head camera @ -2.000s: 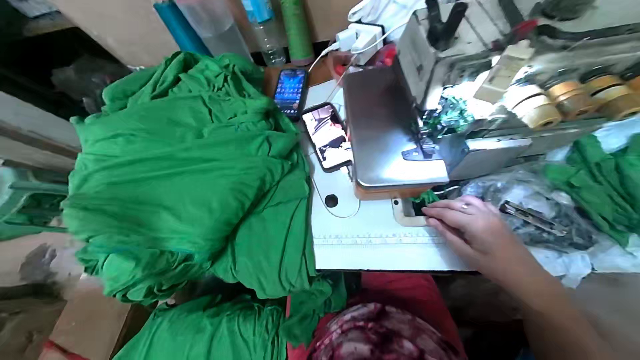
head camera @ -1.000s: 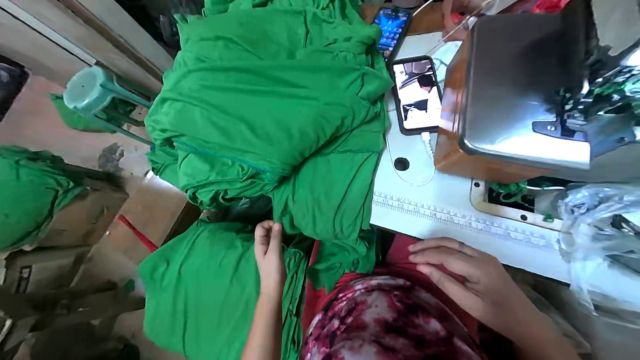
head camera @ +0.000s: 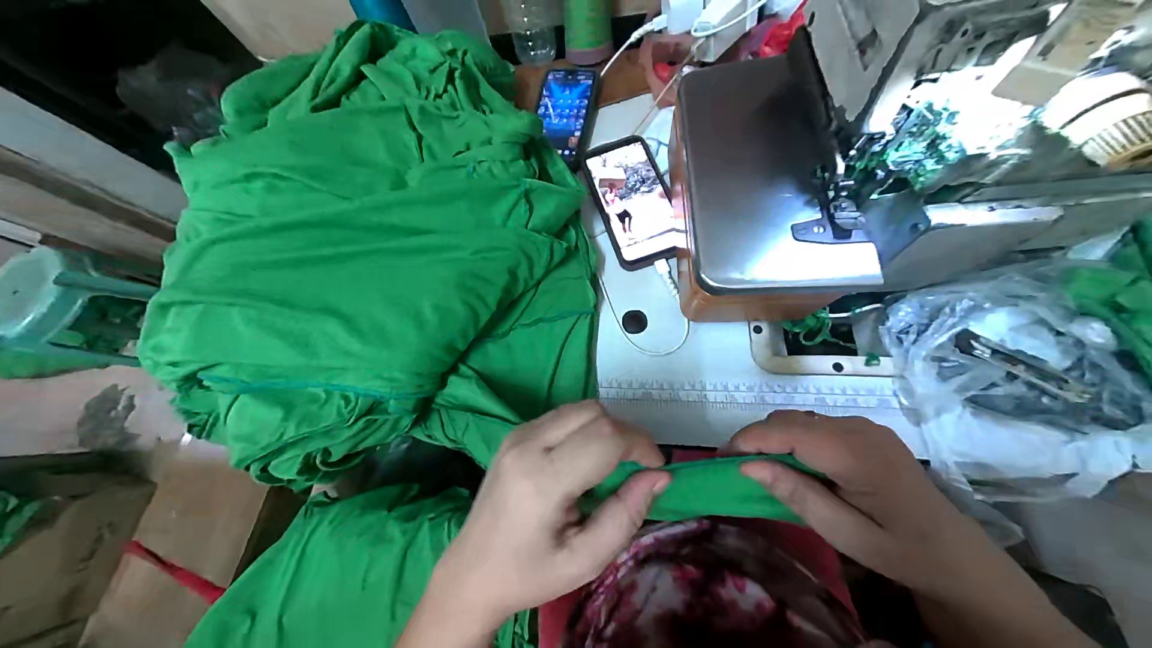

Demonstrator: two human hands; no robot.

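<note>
A strip of green knit fabric [head camera: 706, 489] is stretched between both hands above the lap, just in front of the white table's edge. My left hand [head camera: 562, 495] pinches its left end between thumb and fingers. At the other end, my right hand [head camera: 837, 486] grips the cloth with the thumb below and the fingers above. A large heap of green fabric [head camera: 360, 252] lies to the left, with more green cloth [head camera: 351, 576] lower down beside the lap. Beyond the hands stands a sewing machine with a metal plate [head camera: 774, 171] and a needle area [head camera: 841, 211].
Two phones, one dark-framed [head camera: 634, 202] and one behind it [head camera: 567, 112], lie left of the machine with a white cable. A measuring tape [head camera: 756, 393] runs along the table [head camera: 648, 423]. At right is a clear plastic bag [head camera: 1017, 378] holding metal tweezers. A stool [head camera: 45, 292] stands far left.
Both hands have come together over the lap and now hold the green fabric between them. One second ago they were apart. The view has shifted between frames.
</note>
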